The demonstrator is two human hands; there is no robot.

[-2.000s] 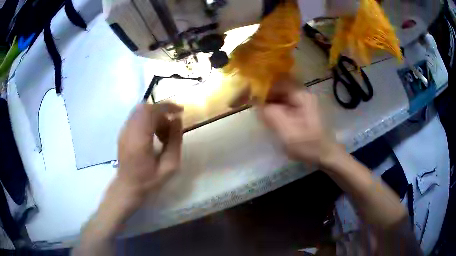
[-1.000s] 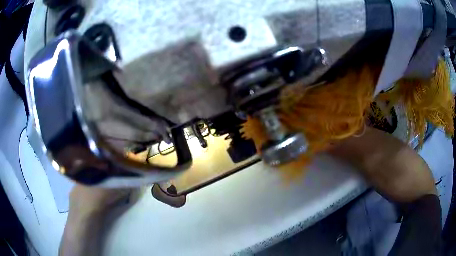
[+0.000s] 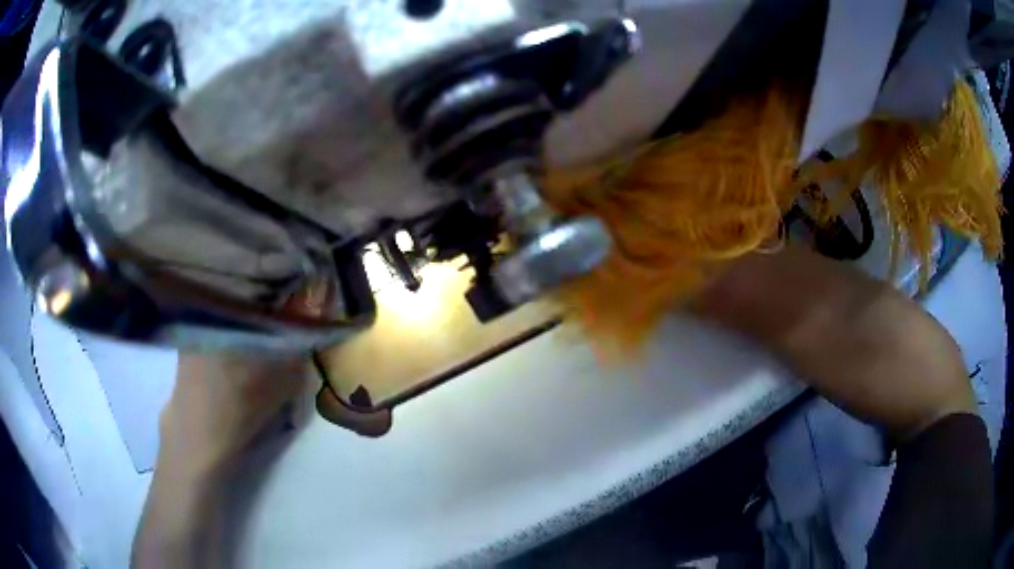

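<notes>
The sewing machine head (image 3: pixel 278 122) fills the upper left, very close to the camera. Its shiny metal take-up guard (image 3: pixel 56 200) and round tension knob (image 3: pixel 562 258) stand out in front. The needle area glows above the yellowish bed plate (image 3: pixel 434 339). My left hand (image 3: pixel 239 389) is partly behind the guard at the lower left; its fingers are hidden. My right forearm reaches in from the right, and my right hand (image 3: pixel 723 295) is mostly hidden behind the orange thread tassel (image 3: pixel 689 211). I cannot tell what either hand holds.
A second orange tassel (image 3: pixel 940 183) hangs at the right, beside black scissors (image 3: pixel 851 228). Pale panels (image 3: pixel 117 389) lie at the far left, and more pale cloth (image 3: pixel 828 478) is below the right table edge. The tape strip (image 3: pixel 623 495) runs along the front edge.
The view has moved in close to the machine head, which now covers much of the table. Both hands have moved from in front of the bed plate to behind the guard and the tassel.
</notes>
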